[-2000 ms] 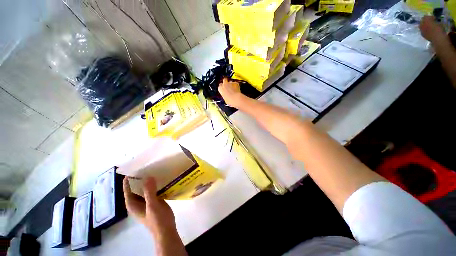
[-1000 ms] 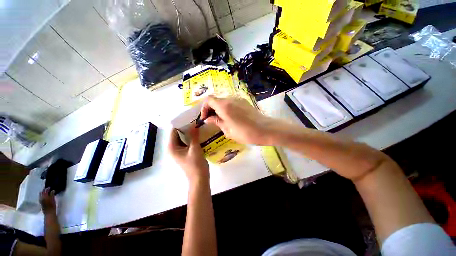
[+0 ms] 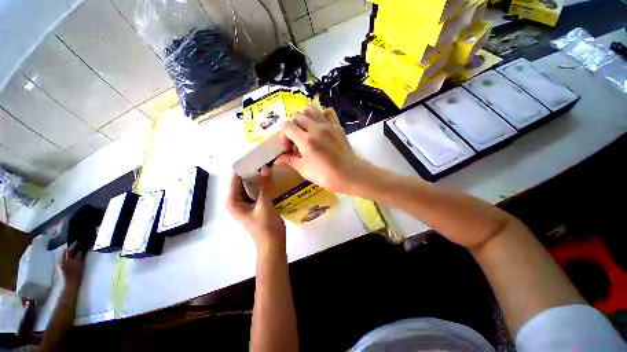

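Observation:
A yellow printed carton [image 3: 308,203] with a black band lies open between my hands above the bench. Its pale top flap [image 3: 260,157] stands raised at the left. My left hand [image 3: 260,210] holds the carton's open end from below, thumb at the flap. My right hand [image 3: 317,148] grips the flap with thumb and fingers from above. A small dark bit, perhaps the handle strip, shows between the fingertips; most of it is hidden.
Flat cartons [image 3: 265,122] and a loose handle pile [image 3: 342,89] lie behind. A yellow carton stack [image 3: 405,69] and inner boxes [image 3: 432,141] stand right, more inner boxes [image 3: 181,203] left. Another person's hand [image 3: 71,265] is at the far left.
My right hand has moved from the handle pile to the carton's flap, carrying a dark strip a second ago. The flap now appears more folded over. The view has shifted.

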